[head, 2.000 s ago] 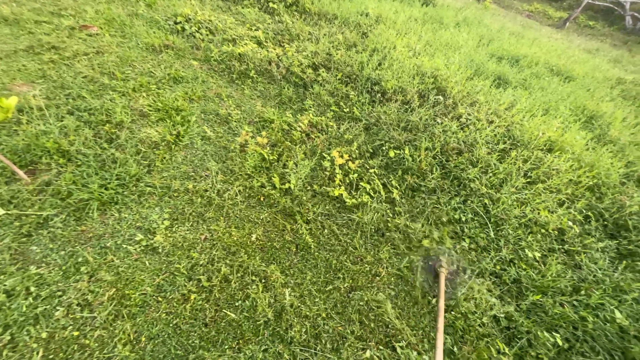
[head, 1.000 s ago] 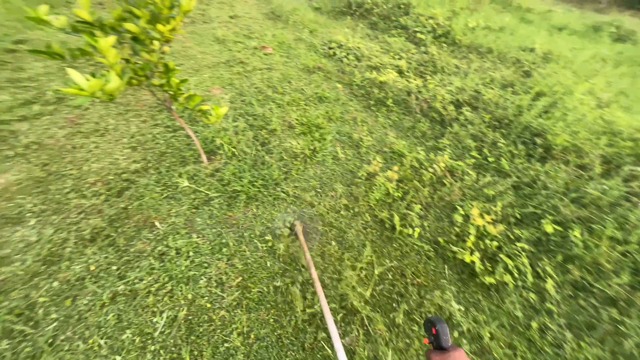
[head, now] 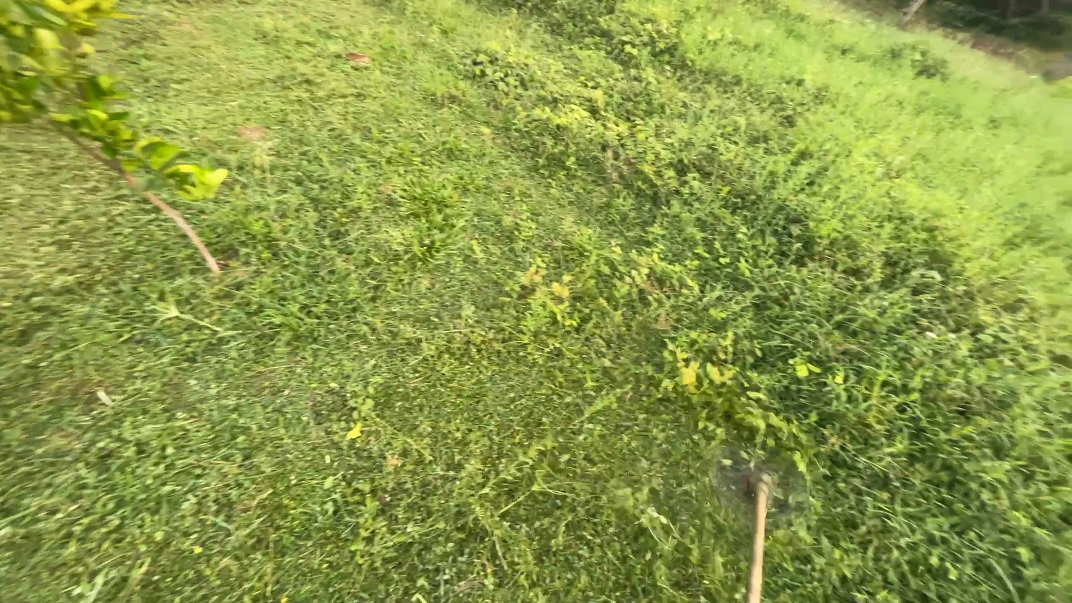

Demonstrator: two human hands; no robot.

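Observation:
The long shaft of a brush cutter (head: 758, 544) comes in from the bottom edge, right of centre. At its far end a blurred, spinning cutting head (head: 760, 486) sits low in the grass, beside leafy weeds with yellowish leaves (head: 703, 374). Neither my left hand nor my right hand shows in this frame, and the rear part of the tool lies outside the view.
A small sapling (head: 180, 219) with a thin, leaning trunk and bright green leaves stands at the upper left. Taller grass and weeds (head: 879, 276) cover the right side. A brown leaf (head: 358, 59) lies on shorter grass at the top left.
The cutting head was left of the yellowish weeds a second ago and is now to the right, close against them. The hand and black handle seen then have left the view.

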